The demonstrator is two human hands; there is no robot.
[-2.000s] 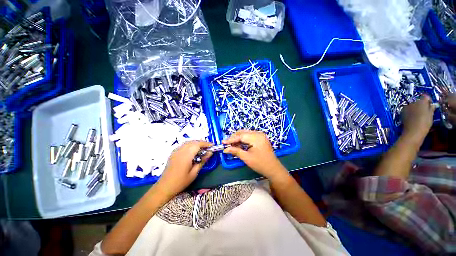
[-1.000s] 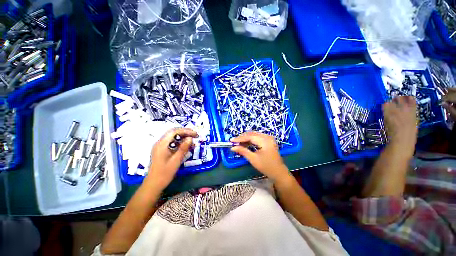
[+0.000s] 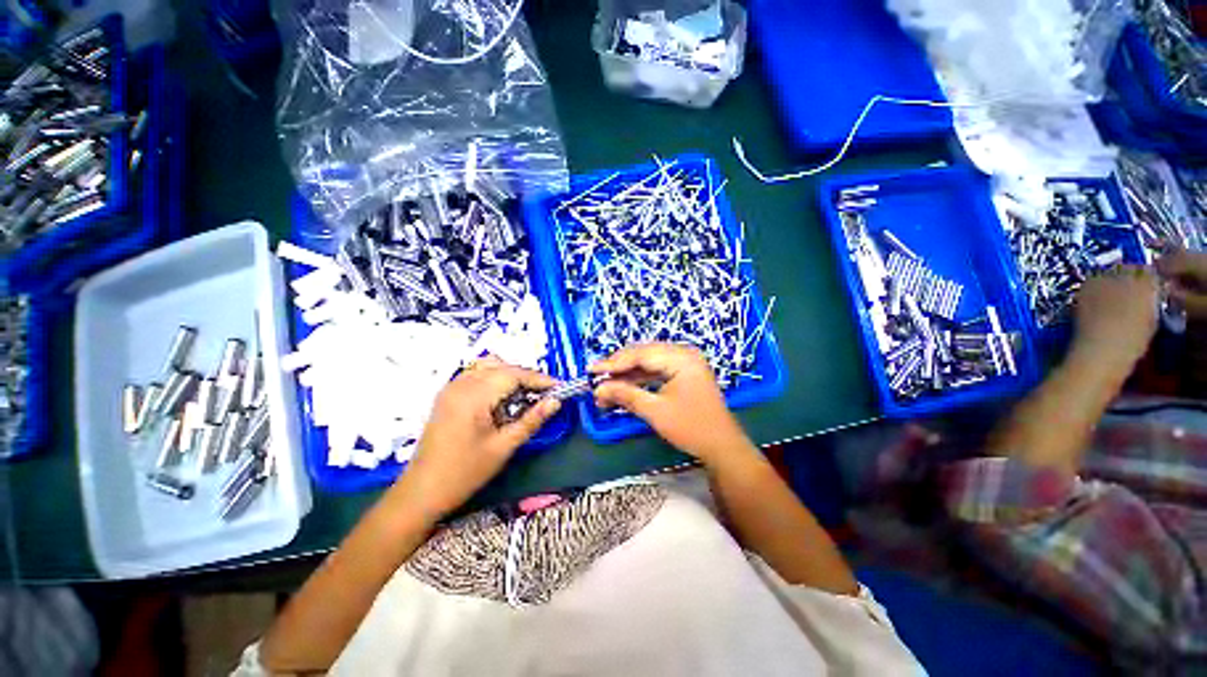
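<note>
My left hand (image 3: 479, 421) and my right hand (image 3: 672, 393) are close together over the near edges of the two blue trays. My left hand holds a dark, shiny metal tube. My right hand pinches the other end of a thin silver piece (image 3: 572, 388) that spans the gap between the hands. Where the parts meet is too small to tell. White sleeves (image 3: 384, 377) and shiny metal tubes (image 3: 437, 258) fill the left blue tray. Thin rods (image 3: 655, 265) lie tangled in the middle blue tray.
A white tub (image 3: 113, 397) with loose silver pieces stands at left. A clear bag (image 3: 410, 106) lies over the left tray's back. A small clear container (image 3: 671, 79) and white cord (image 3: 847, 143) are behind. At right are another blue tray (image 3: 913, 179) and a person's plaid sleeve (image 3: 1059, 489).
My left hand has moved right and turned, closing the gap to my right hand. The neighbour's near hand has moved right, away from the right-hand blue tray.
</note>
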